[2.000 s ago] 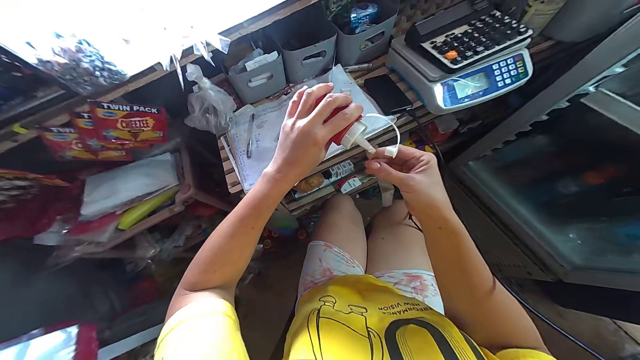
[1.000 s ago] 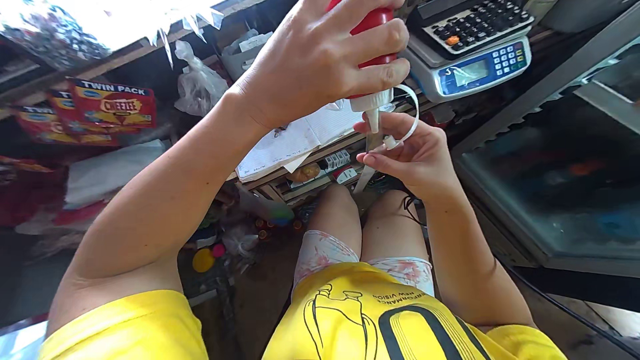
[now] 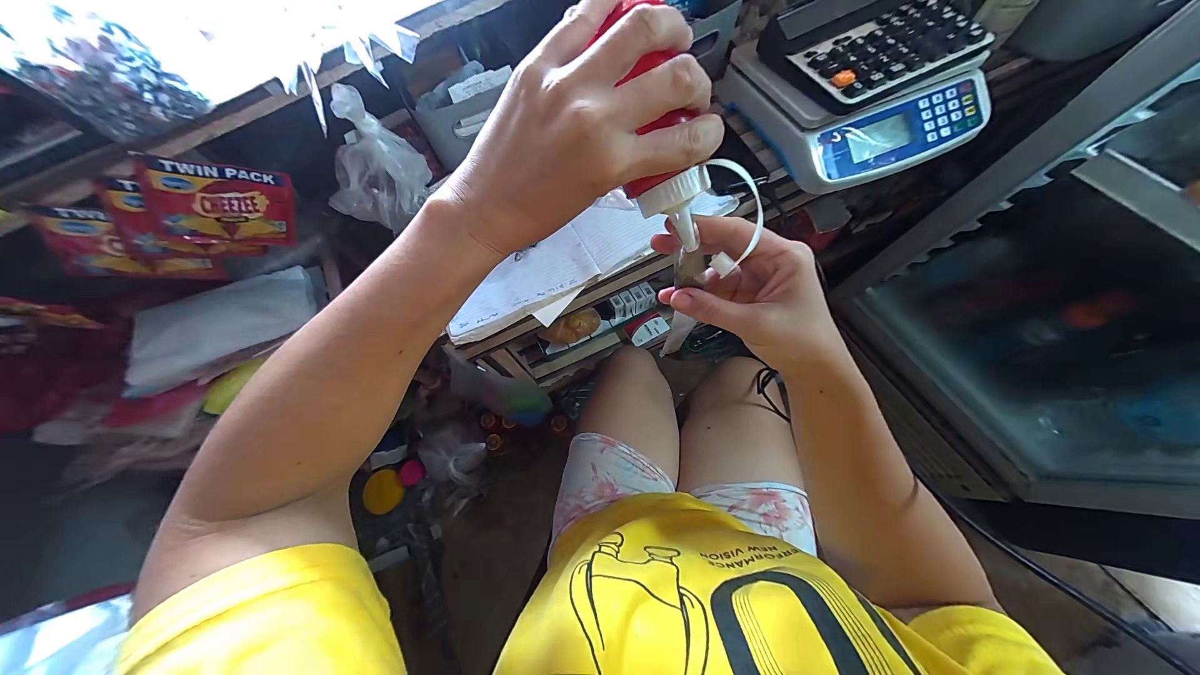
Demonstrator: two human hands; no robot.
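Observation:
My left hand [image 3: 600,122] grips a red squeeze bottle [image 3: 656,122] held upside down. Its white nozzle cap [image 3: 673,192] points down, and a white strap with a small stopper [image 3: 724,263] loops off to the right. My right hand [image 3: 750,286] pinches the mouth of a small clear plastic sleeve [image 3: 690,267] between thumb and fingers. The nozzle tip is at the top of this sleeve, apparently inside it. Some dark content shows in the sleeve; what it is cannot be told.
Below the hands lies an open notebook [image 3: 525,281] on a slatted shelf. A weighing scale [image 3: 844,141] with a calculator [image 3: 891,52] on it stands at the upper right. Grey bins [image 3: 455,122] and a plastic bag [image 3: 380,173] are behind. A glass-fronted case [image 3: 1050,328] is at right, snack packs [image 3: 216,206] at left.
My left hand has raised the red bottle, tipping it from a slant to nearly upright with the nozzle down. My right hand stays near the nozzle, holding the small sleeve.

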